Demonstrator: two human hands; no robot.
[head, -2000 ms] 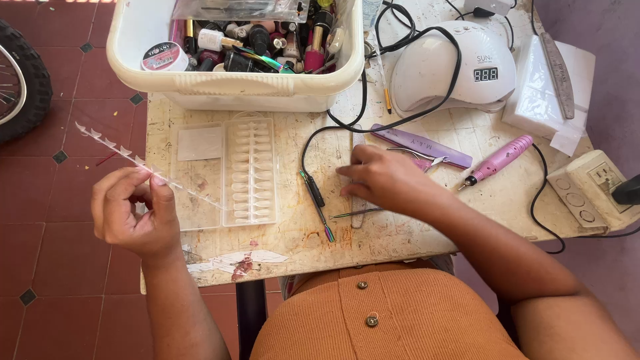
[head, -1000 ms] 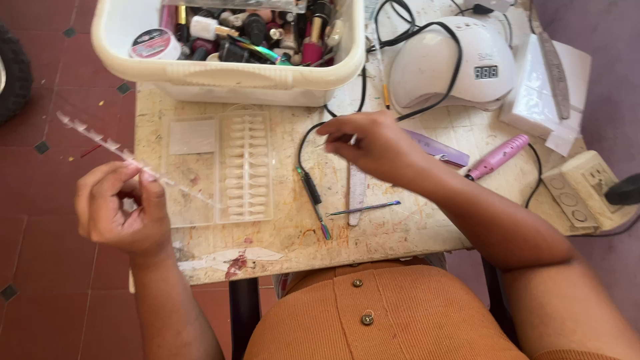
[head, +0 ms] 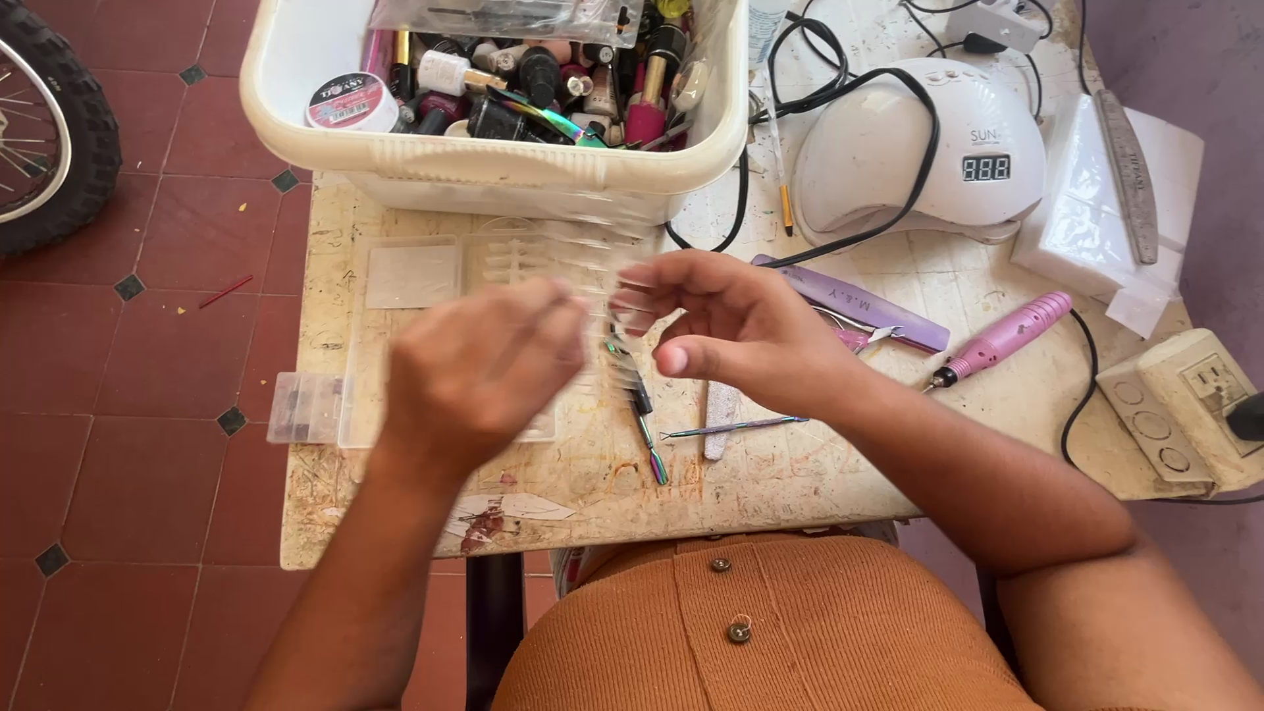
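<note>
My left hand (head: 484, 370) is blurred over the clear plastic nail tip case (head: 360, 346), its fingers pinched together on the clear strip of nail tips (head: 607, 237), which is smeared by motion. My right hand (head: 726, 326) is just to the right, fingers curved and apart, close to the strip; whether it touches the strip is not plain. Beneath and between the hands lies a cuticle tool with a black grip and rainbow metal end (head: 647, 425). A thin metallic tool (head: 736, 428) crosses a glittery nail file (head: 719, 420) below my right hand.
A white tub (head: 494, 158) of nail polish bottles stands at the back. Right of it are a white nail lamp (head: 923, 148), a purple file (head: 869, 306), a pink electric nail drill (head: 1007, 341), a stack of white wipes (head: 1076, 207) and a power outlet box (head: 1185, 405). Black cables loop behind my right hand.
My left hand has moved right with the strip, from beside the case to over it. The two hands are now close together. A small clear box shows at the table's left edge.
</note>
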